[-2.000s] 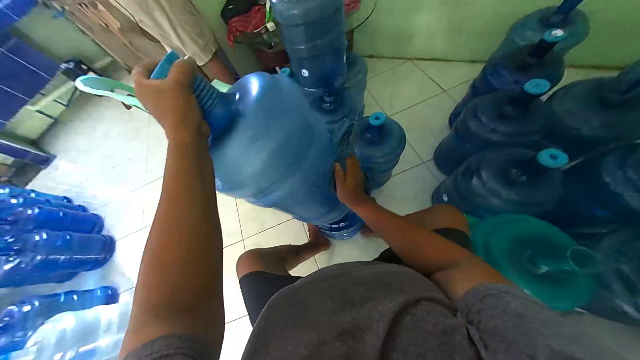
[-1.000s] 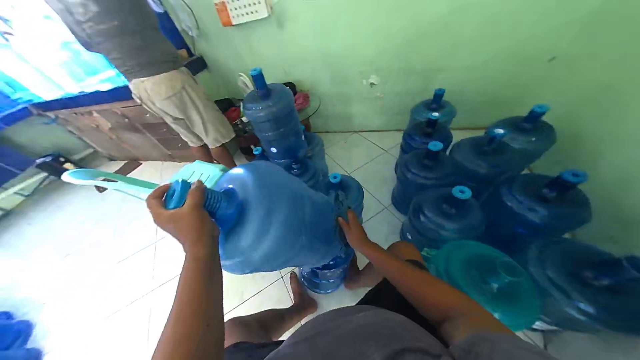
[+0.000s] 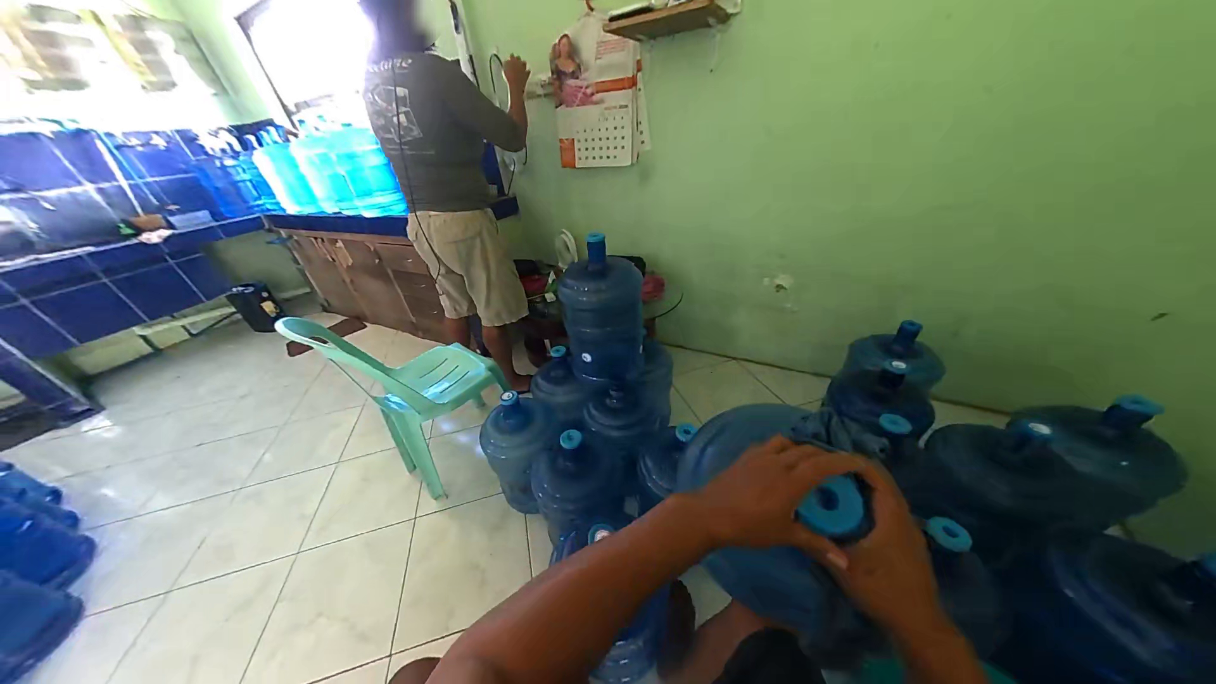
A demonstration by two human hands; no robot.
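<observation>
A large blue water jug [image 3: 750,560] stands in front of me, its neck and blue cap [image 3: 832,508] toward the camera. My left hand [image 3: 774,489] curls round one side of that neck and my right hand [image 3: 879,532] round the other, close to the cap. What looks like a dark cloth [image 3: 841,432] lies on the jug's far side. Just left of the jug is a group of capped blue jugs [image 3: 575,475], with one jug [image 3: 603,313] raised above the others.
More jugs [image 3: 1035,465] crowd the right side. A green plastic chair [image 3: 418,380] stands on the tiled floor at left. Beyond it, a person [image 3: 437,142] faces the wall beside a counter [image 3: 370,275] bearing jugs. Further jugs [image 3: 33,560] lie at the far left edge.
The jug has gone from tilted across my lap to roughly upright, farther right. My right hand has moved from its body to its neck. The view has swung up toward the room.
</observation>
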